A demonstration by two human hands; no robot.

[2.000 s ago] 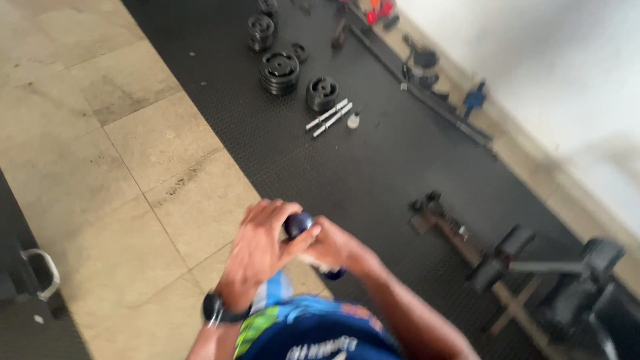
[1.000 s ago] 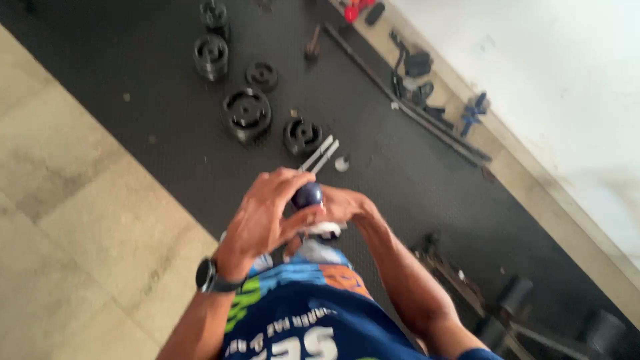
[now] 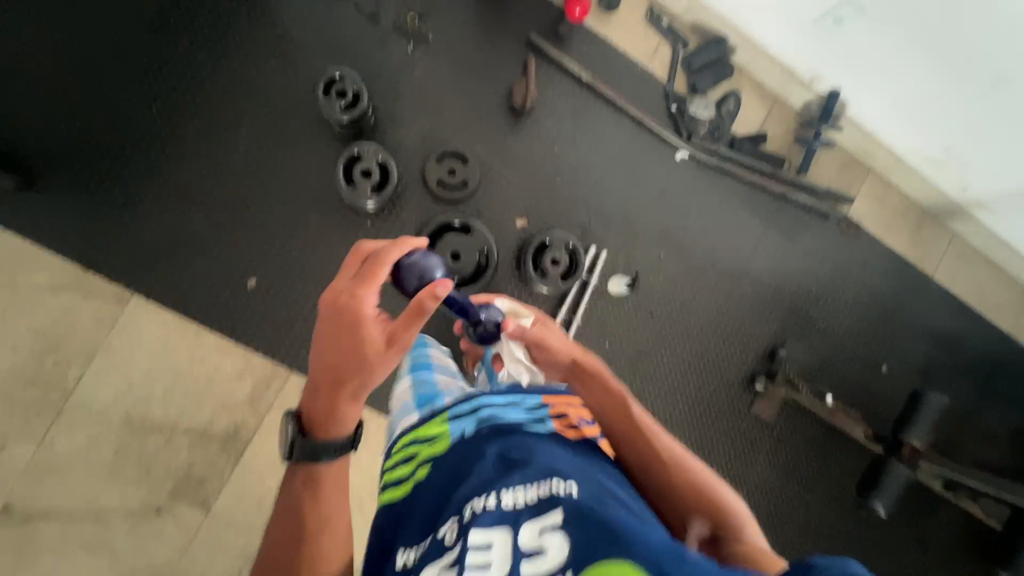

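Observation:
A small dark blue dumbbell [image 3: 460, 304] is held between my two hands at waist height, slightly tilted. My left hand [image 3: 356, 320], with a black watch on its wrist, grips the larger-looking round end between thumb and fingers. My right hand [image 3: 536, 340] holds a crumpled white cloth or tissue [image 3: 516, 364] against the other round end; some of its fingers are hidden behind the dumbbell and cloth.
Black weight plates [image 3: 366, 174] lie in stacks on the black rubber mat. Two metal bars [image 3: 588, 290] and a small white object [image 3: 620, 285] lie beside them. A long bar [image 3: 632, 116] and other equipment are near the wall; a padded bench frame [image 3: 848, 416] stands at right.
The dumbbell now shows lengthwise between my hands; earlier mostly one round end showed. My left hand has moved farther from my right. The view has shifted over the mat.

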